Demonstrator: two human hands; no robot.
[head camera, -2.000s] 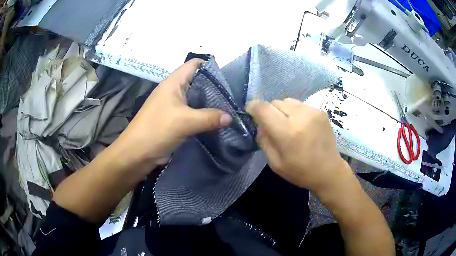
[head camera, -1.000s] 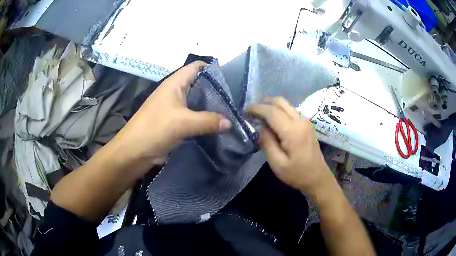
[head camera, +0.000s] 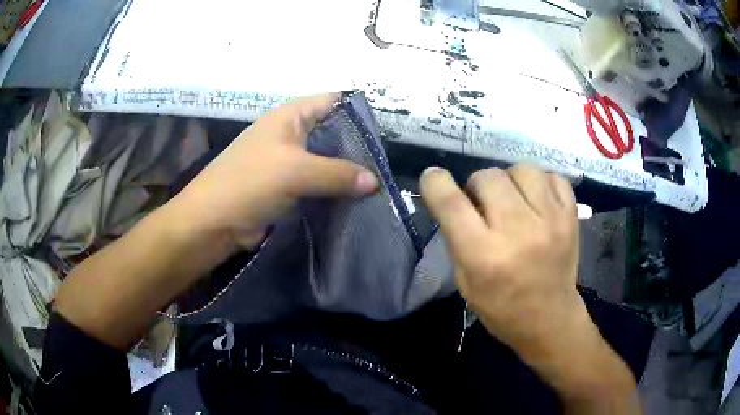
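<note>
The grey garment piece [head camera: 349, 251], finely striped with whitish overlocked edges, is held over the dark-clothed lap. A narrow dark seam strip [head camera: 381, 166] runs down it from the top corner. My left hand [head camera: 276, 166] grips the piece near its top, thumb flat on the fabric beside the strip. My right hand [head camera: 507, 235] is closed at the right of the strip's lower end. A white handle end [head camera: 583, 212] sticks out behind its knuckles, so it holds a pen-sized tool, possibly an awl; the tip is not clearly visible.
The white machine table [head camera: 268, 49] with chipped black patches spans the top. Red-handled scissors [head camera: 608, 128] lie on it at the right, below part of the sewing machine [head camera: 641, 44]. Crumpled beige-grey fabric [head camera: 40, 194] hangs at the left.
The view has shifted, so the table and scissors sit higher. The piece's light flap no longer lies on the table. My right hand has moved right of the seam, and the white handle end now shows.
</note>
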